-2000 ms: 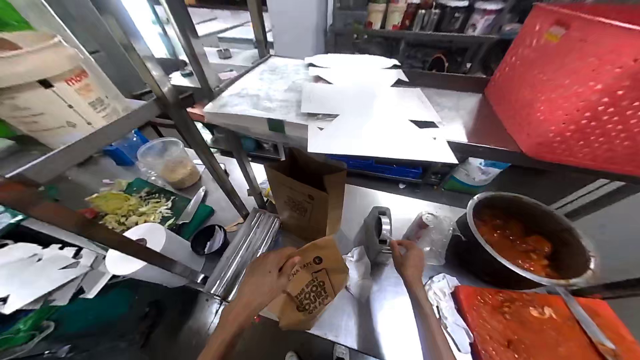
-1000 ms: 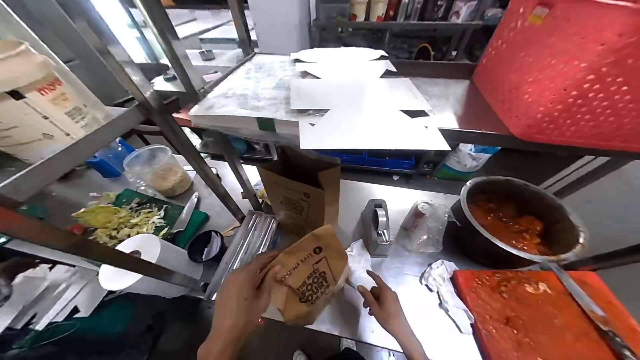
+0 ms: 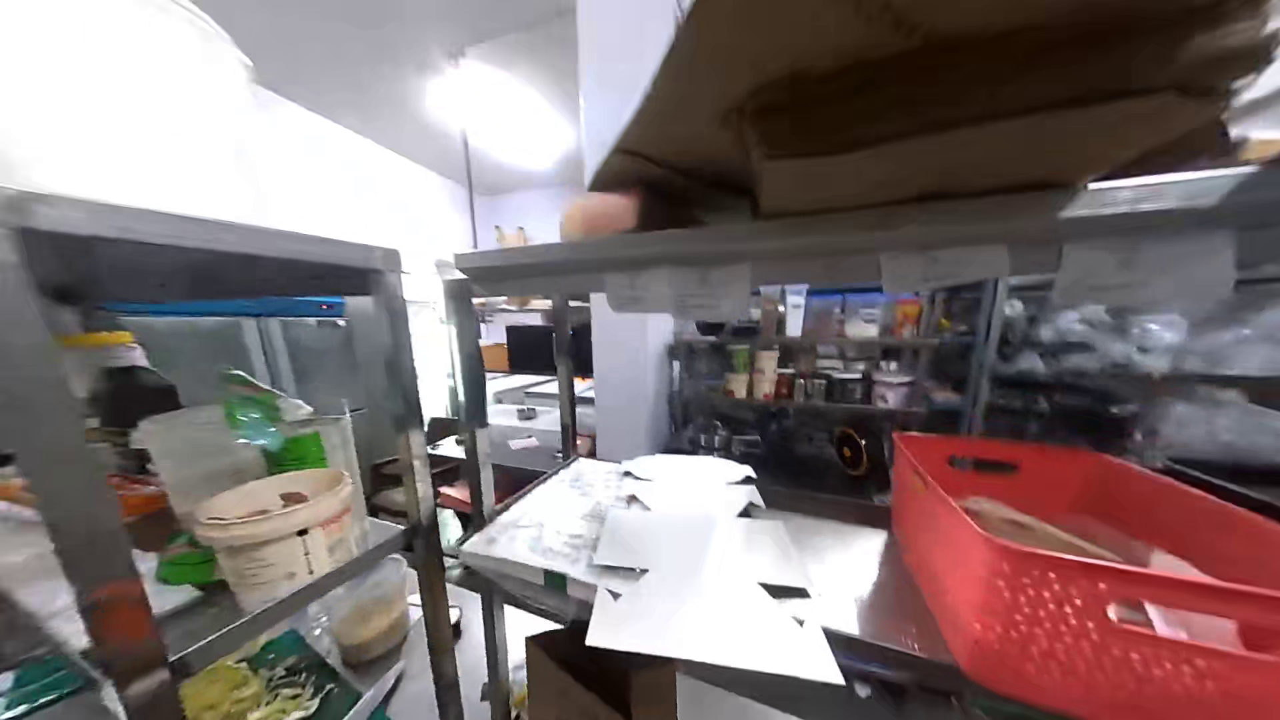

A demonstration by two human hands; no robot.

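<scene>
Neither my left hand nor my right hand can be made out. An open brown paper bag (image 3: 600,680) stands at the bottom edge, partly cut off, below flat white cardboard box blanks (image 3: 690,580). Overhead, a large stack of brown paper or cardboard (image 3: 950,130) lies on the upper metal shelf (image 3: 800,235). At its left end is a blurred pinkish thing (image 3: 600,215); I cannot tell what it is. The smaller printed paper bag is out of view.
A red perforated plastic basket (image 3: 1080,610) stands right on the steel counter. Metal shelf posts rise at the left, with a white bucket (image 3: 285,530), a tub of pale food (image 3: 370,620) and chopped vegetables (image 3: 260,690) on a green board. Jars stand on the back shelves.
The view has tilted strongly upward. Both hands, the small printed bag, the tape dispenser and the pot of red food have left view; the overhead shelf with its brown stack has come in.
</scene>
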